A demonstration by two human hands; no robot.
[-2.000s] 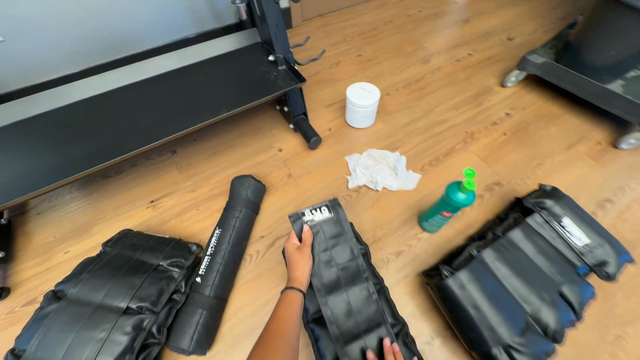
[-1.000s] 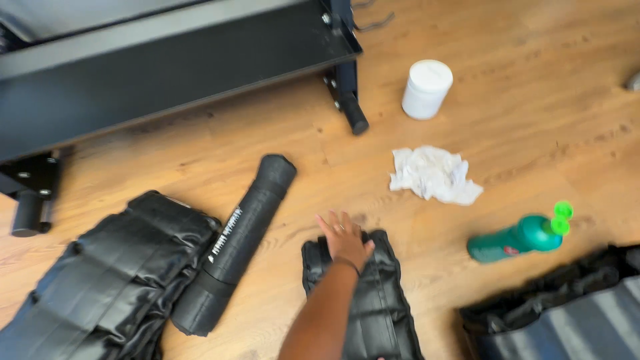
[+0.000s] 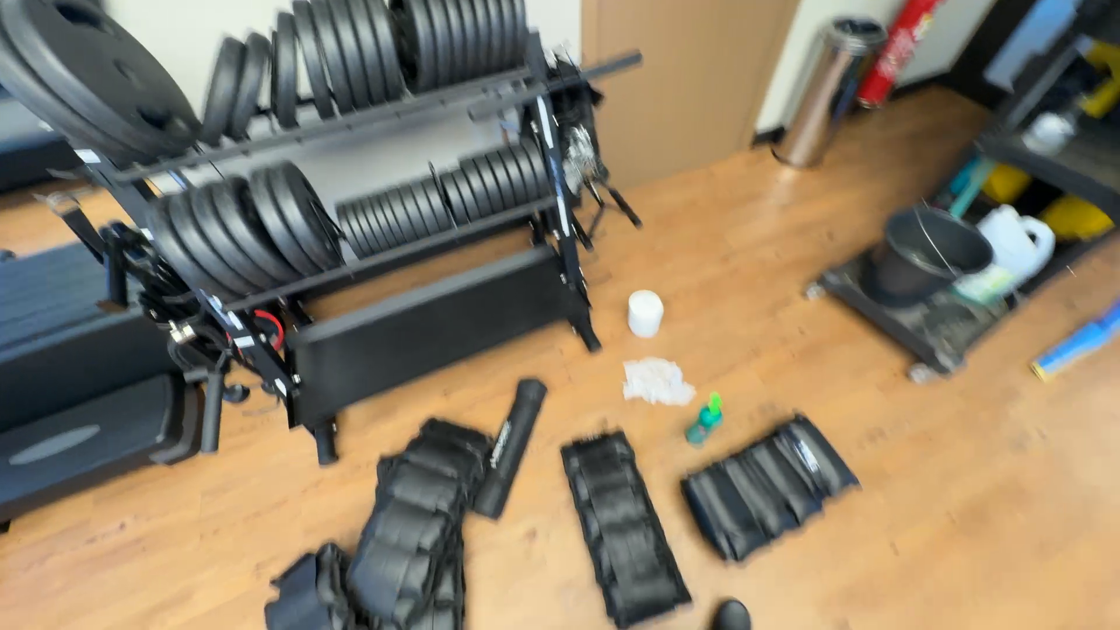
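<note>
Neither of my hands shows in the head view now. A black padded weight wrap [image 3: 623, 529] lies flat on the wood floor, low and near the middle. Right of it rests a second padded wrap [image 3: 770, 487] with a white label. To the left, a black rolled cylinder [image 3: 510, 448] touches or nearly touches a pile of padded wraps [image 3: 420, 521]. A green bottle [image 3: 703, 422] with a bright green cap, a crumpled white cloth or wipe [image 3: 658, 381] and a white tub [image 3: 645, 313] are on the floor beyond the wraps.
A rack [image 3: 437, 328] with weight plates [image 3: 245, 227] stands at the upper left, beside a dark exercise machine [image 3: 79, 429]. A wheeled cart [image 3: 892, 324] carries a black bucket [image 3: 932, 254] and a white jug. A metal bin [image 3: 829, 96] stands behind. A dark shoe tip [image 3: 732, 615] shows below.
My hands, on the middle wrap in the earlier frames, have left the view. That wrap now lies untouched. The view has pulled back and up widely.
</note>
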